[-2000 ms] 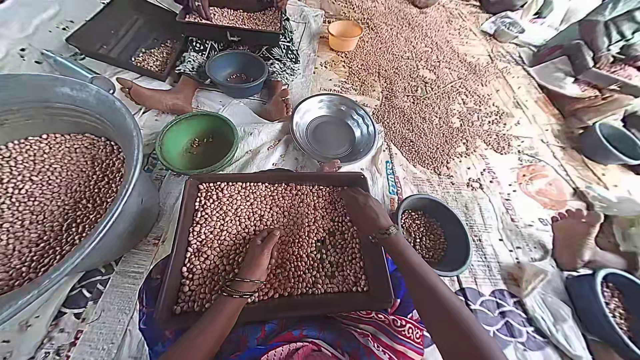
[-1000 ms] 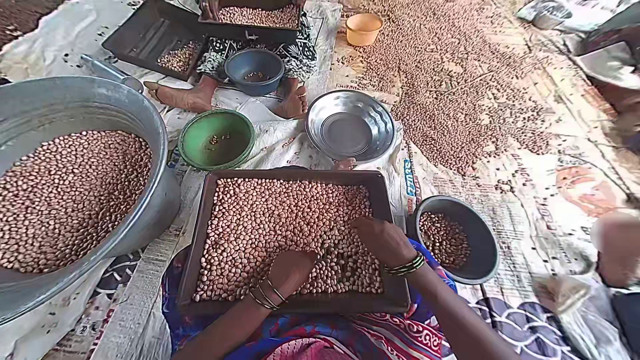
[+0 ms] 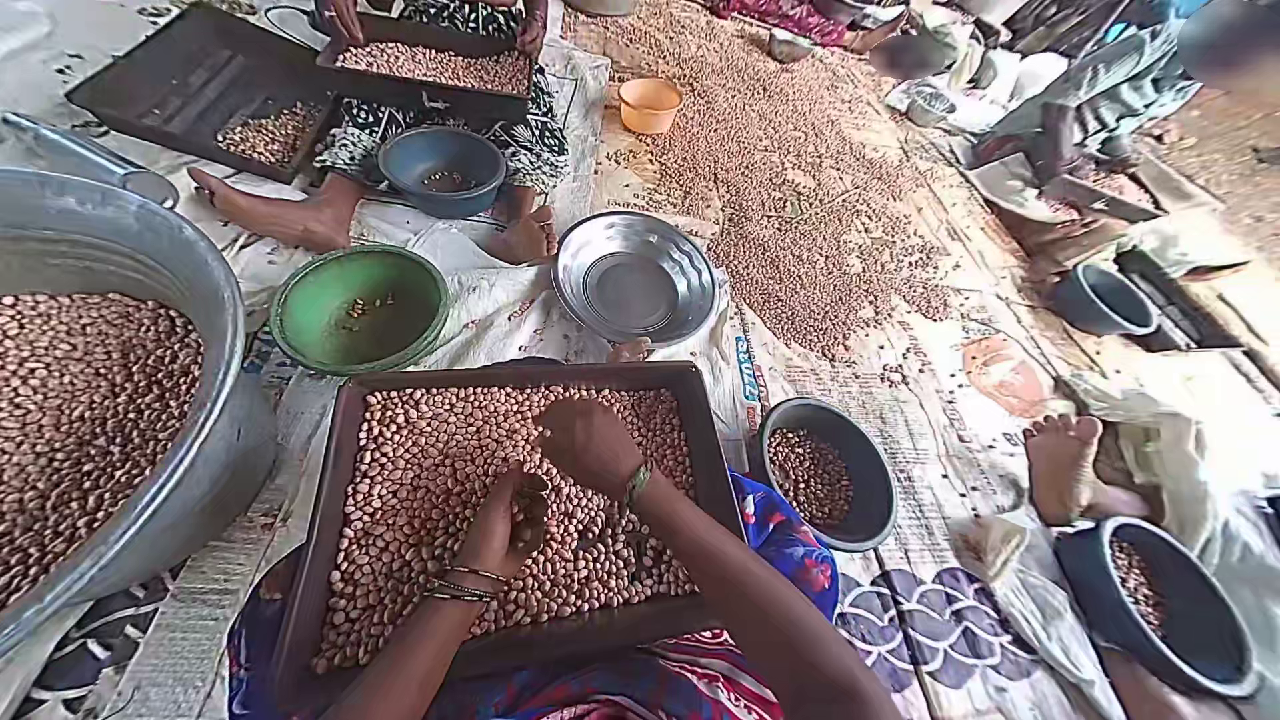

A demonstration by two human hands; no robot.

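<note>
A dark rectangular tray [image 3: 697,430] full of brown nuts or seeds [image 3: 430,440] lies across the lap. My left hand [image 3: 508,520] is over the middle of the tray, palm turned inward and fingers curled; whether it holds any nuts cannot be told. Just above and to its right, my right hand [image 3: 590,445] reaches down to the nuts with its back to the camera, its fingertips hidden. A dark grey bowl [image 3: 870,480], partly filled with nuts, stands right of the tray. Beyond the tray are a green bowl [image 3: 410,335] and a steel bowl [image 3: 635,290].
At the left stands a large metal tub [image 3: 225,340] of nuts. A person opposite has a tray [image 3: 430,95] of nuts, a second dark tray [image 3: 170,85] and a blue bowl [image 3: 443,170]. Spread nuts [image 3: 810,200] and an orange bowl [image 3: 650,105] lie beyond. Other people sit at the right.
My right hand has moved from the tray's right side to its upper middle. My left hand has come away from the nuts near the tray's centre, its palm now turned inward.
</note>
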